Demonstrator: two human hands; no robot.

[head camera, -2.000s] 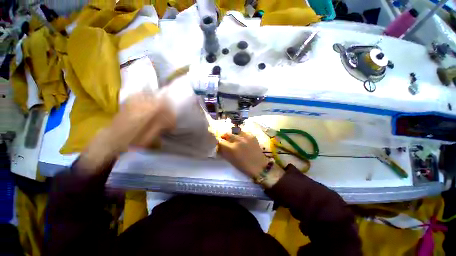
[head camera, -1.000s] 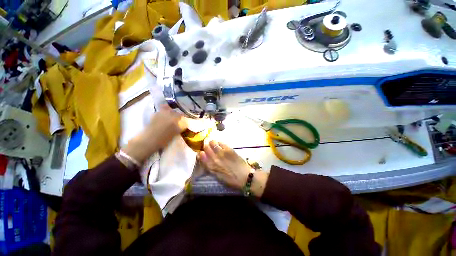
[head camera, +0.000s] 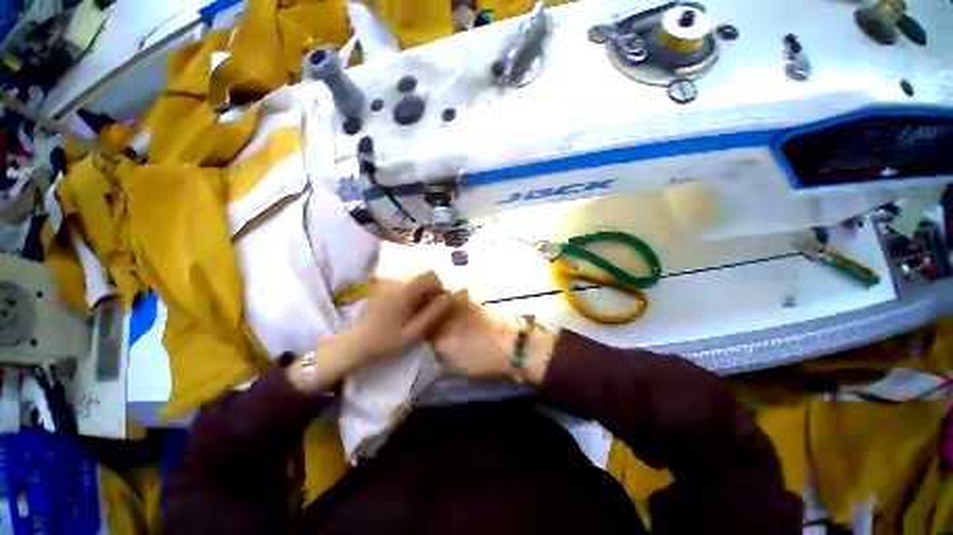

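Note:
The white sewing machine (head camera: 627,136) stands in front of me; its presser foot (head camera: 443,222) is over the brightly lit bed. The off-white and yellow cloth (head camera: 277,272) lies left of the needle and hangs over the table's front edge. My left hand (head camera: 381,324) is on this cloth, its fingers closed on an edge of it. My right hand (head camera: 470,336) touches the left fingertips, just in front of the needle. Its fingers are bent, and what lies between them is hidden. The hands are slightly blurred.
Scissors (head camera: 606,277) with green and yellow handles lie right of my hands. Small green-handled snips (head camera: 844,263) lie farther right. Mustard fabric (head camera: 183,251) is heaped at the left. A blue crate (head camera: 47,486) is at lower left.
My left hand has moved down and right, away from the needle, to meet my right hand. The yellow fold seen at the needle is now out of sight. The view has shifted slightly.

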